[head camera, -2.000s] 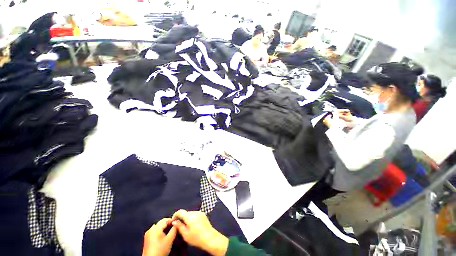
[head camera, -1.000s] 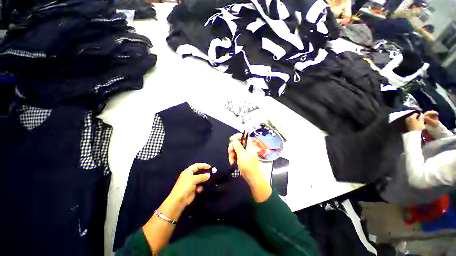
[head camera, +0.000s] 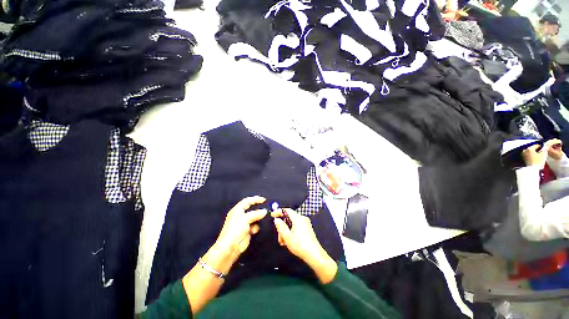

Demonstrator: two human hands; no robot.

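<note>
A navy garment (head camera: 231, 168) with checked armhole facing lies flat under my hands. My left hand (head camera: 242, 225) is pinched at the garment, with a bracelet on the wrist. A tiny pale dot (head camera: 274, 206), perhaps a button or snap, shows between the fingertips of both hands. My right hand (head camera: 296, 233) holds a small dark tool (head camera: 286, 217), perhaps thread snips, close to the left fingertips. Needle and thread cannot be made out.
A round dish (head camera: 340, 175) and a dark phone (head camera: 355, 218) lie right of the garment, with small shiny pieces (head camera: 310, 128) above. Navy garments (head camera: 93, 62) are piled left. Black garments with white trim (head camera: 349, 43) lie across the table (head camera: 249, 93). Another person's hands (head camera: 540, 152) are at right.
My right hand has moved from beside the dish left and down to my left hand, with the dark tool. The view has shifted slightly. My left hand stays at the garment.
</note>
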